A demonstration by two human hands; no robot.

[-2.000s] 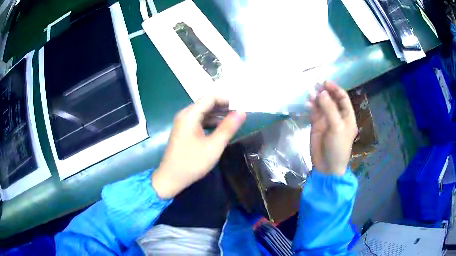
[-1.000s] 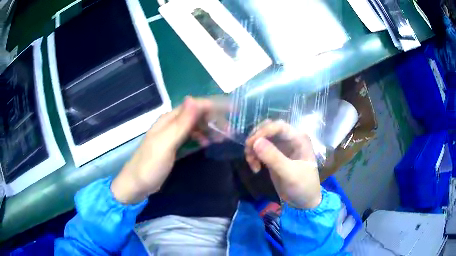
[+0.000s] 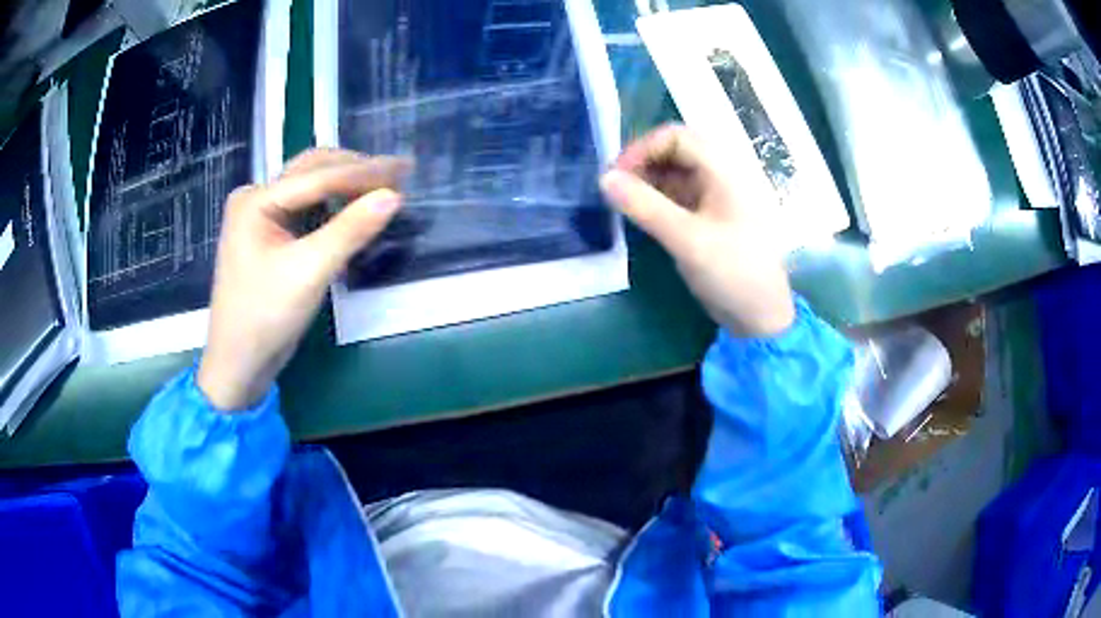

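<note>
My left hand (image 3: pixel 296 242) and my right hand (image 3: pixel 688 217) hold a clear printed film (image 3: pixel 495 163) by its near corners, between thumb and fingers. The film hangs over a glossy black tablet (image 3: pixel 483 235) that lies on a white foam sheet (image 3: pixel 507 302) in front of me. White diagrams show over the black face. The film's far edge is cut off or too faint to tell, and whether it touches the tablet cannot be told. The left fingertips are blurred.
A second black tablet with white print (image 3: pixel 181 169) lies at left, another dark one (image 3: pixel 24 254) at far left. The white scraper card (image 3: pixel 743 115) and glaring film stack (image 3: pixel 906 145) lie at right. Crumpled waste film (image 3: pixel 899 374) sits in a cardboard box below the bench edge.
The view has turned left. My hands have moved from above the waste box to over the middle tablet and spread apart with the film; its black face now appears printed.
</note>
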